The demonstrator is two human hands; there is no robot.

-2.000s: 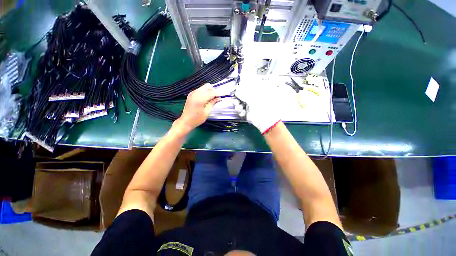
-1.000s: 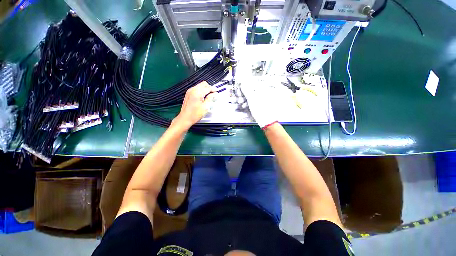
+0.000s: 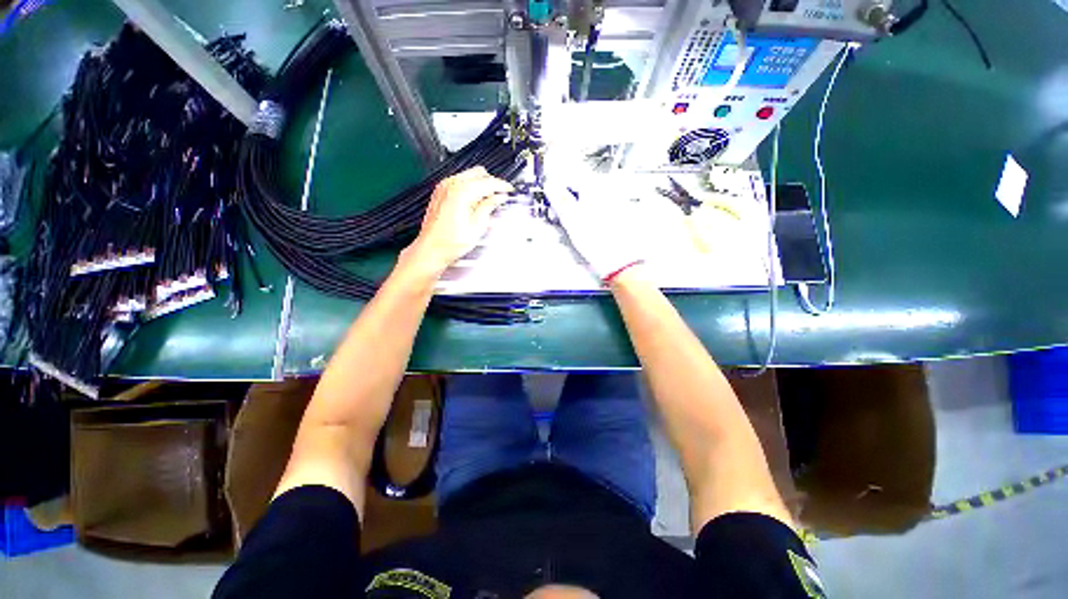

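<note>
My bare left hand [image 3: 460,217] pinches a dark cable end [image 3: 515,191] under the machine's vertical head [image 3: 534,117]. My right hand [image 3: 595,229], in a white glove, reaches to the same spot from the right; its fingertips are overexposed, so its grip cannot be made out. The fixture under the head is mostly hidden by fingers. A thick curved bundle of black cables [image 3: 340,234] runs from a pale band at the left to the head. More cable ends [image 3: 504,312] lie along the front edge of the white base plate [image 3: 492,272].
A control unit [image 3: 738,100] with a blue panel stands right of the frame. Pliers [image 3: 691,206] with yellow handles lie right of my glove. A flat black device [image 3: 798,234] with a white lead lies beyond the plate. A large black cable heap [image 3: 141,176] lies far left.
My hands have moved closer together and up to the machine's head. The left fingertips, with the cable end, are now directly beside the head. The whole view has shifted slightly.
</note>
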